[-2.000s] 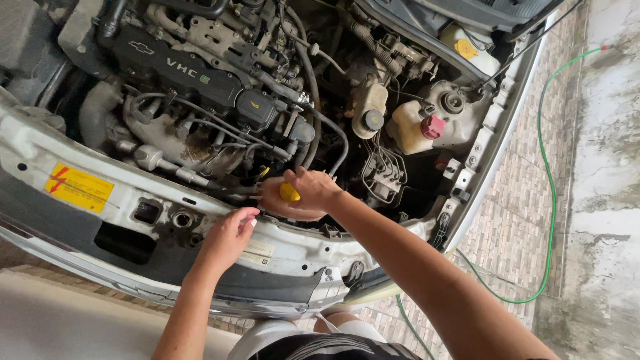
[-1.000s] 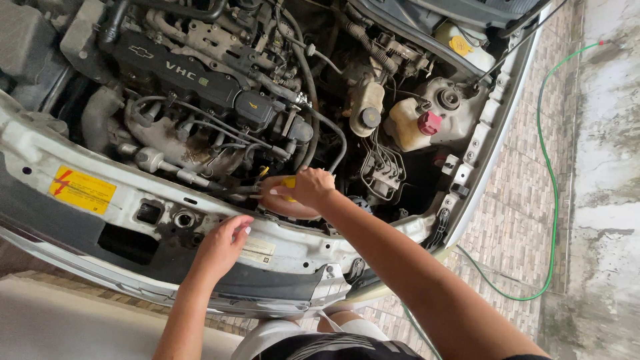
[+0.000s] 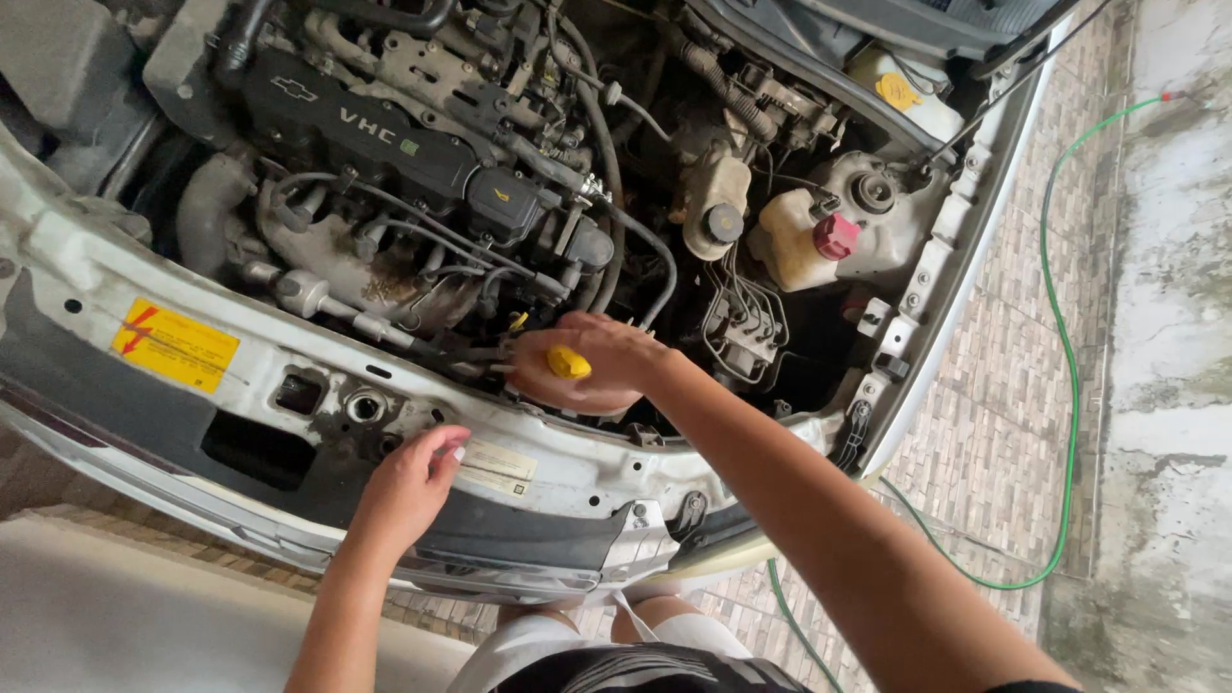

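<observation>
Over the front edge of the engine bay, my right hand (image 3: 602,351) is blurred, its fingers around a small yellow cap-like piece (image 3: 568,362). Beneath it shows a rounded pinkish-beige shape, too blurred to name; the fingertips are hard to make out. My left hand (image 3: 416,481) is at the car's pale front crossmember (image 3: 568,476), beside a label with writing, fingers bent and apart with nothing between them. Just left of my right hand is a small yellow pull ring (image 3: 520,320). The black Chevrolet engine cover (image 3: 356,135) lies farther up and left.
Right of the engine are a reservoir with a black cap (image 3: 722,223), a pale tank with a red cap (image 3: 834,237), and metal brake lines (image 3: 746,322). A hood prop rod crosses the upper right. A green hose (image 3: 1070,385) lies on the tiled floor beside the wall.
My right hand has shifted slightly about the yellow piece, staying at the same spot on the engine bay's front edge. My left hand has barely moved.
</observation>
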